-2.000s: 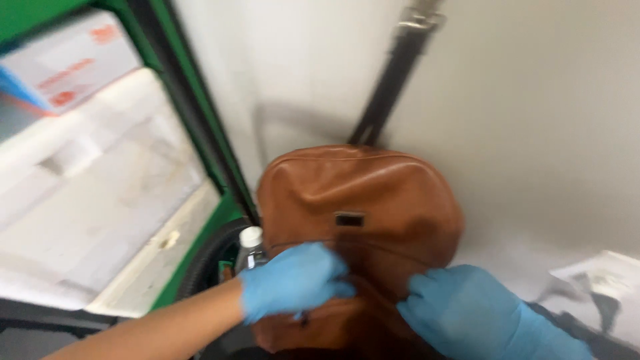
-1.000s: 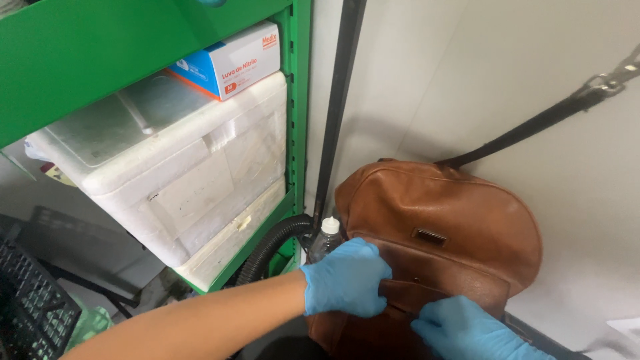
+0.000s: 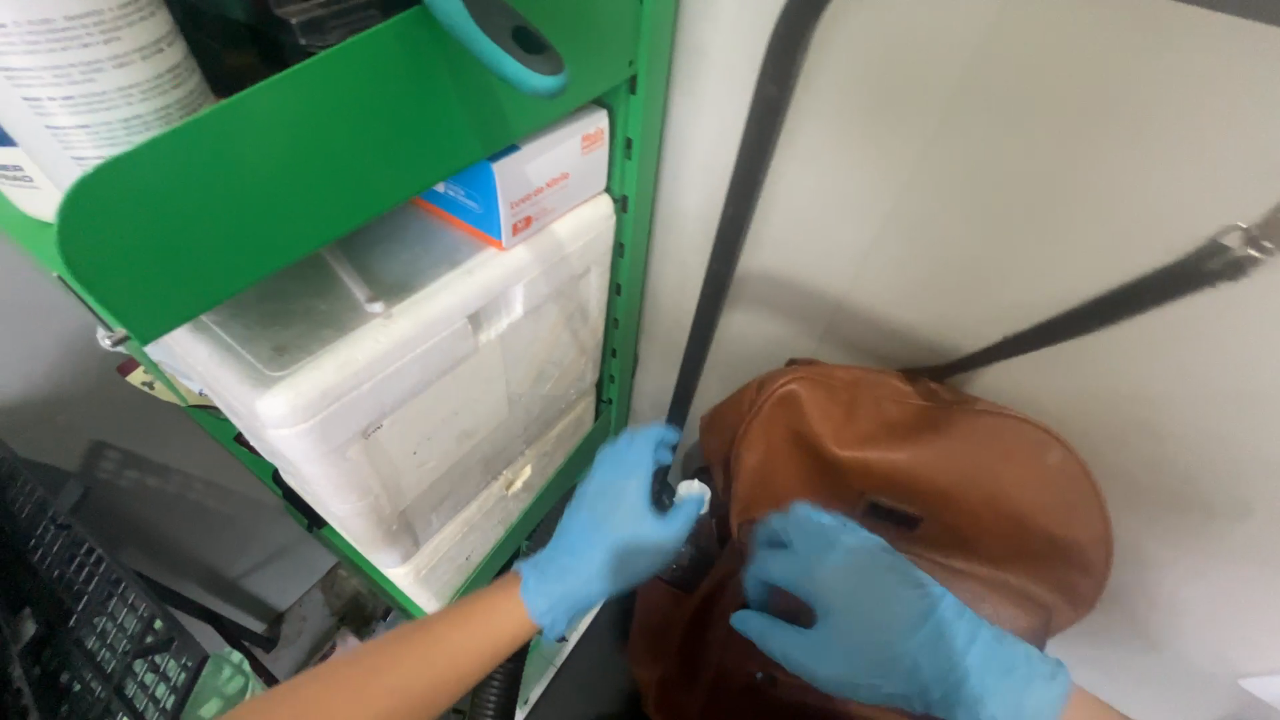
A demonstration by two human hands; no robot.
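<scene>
A brown leather bag with a small dark plate leans against the pale wall at lower right. At its left side a clear bottle with a white cap stands upright, partly hidden. My left hand, in a blue glove, is at the bottle, thumb near the cap and fingers curved beside the dark strap; whether it grips either cannot be told. In front of the bag's face is my right hand, also blue-gloved, its fingers curved and apart with nothing seen between them.
A green metal shelf holds a white foam box with a glove box on top. A teal handle overhangs the upper shelf. Dark straps rise along the wall. A black plastic crate stands lower left, and a ribbed black hose below.
Both hands have left the front flap of the bag. My left hand has moved left to the bottle, while the right has lifted and spread its fingers. The view has swung left.
</scene>
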